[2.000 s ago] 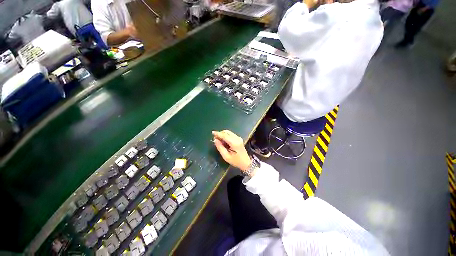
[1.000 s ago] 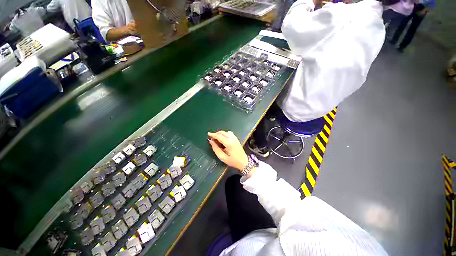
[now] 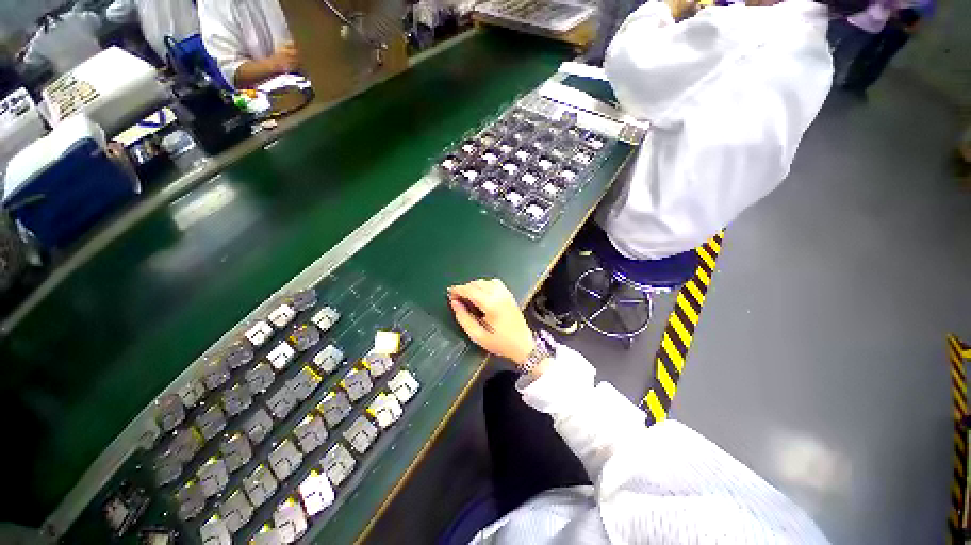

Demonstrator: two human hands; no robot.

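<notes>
My right hand (image 3: 490,319), with a metal watch on its wrist, is over the bench's front edge, just right of the near tray. Its fingers are curled; a small dark streak shows between thumb and fingers, and I cannot tell if it is a held tool or shadow. The clear blister tray (image 3: 428,332) lies on the green mat. Rows of silver-grey square modules (image 3: 285,458) with yellow edges fill most of it. One brighter white piece with a yellow edge (image 3: 387,342) sits at a row's right end. My left hand is not in view.
A clear tray of dark housings (image 3: 522,165) lies farther along the bench. The green conveyor (image 3: 213,266) runs on the left. A person in white (image 3: 713,117) sits on a blue stool ahead. Small dark parts (image 3: 125,506) lie at lower left.
My right hand stays in nearly the same place, with slight finger movement. The camera view has shifted slightly. The modules keep the same layout.
</notes>
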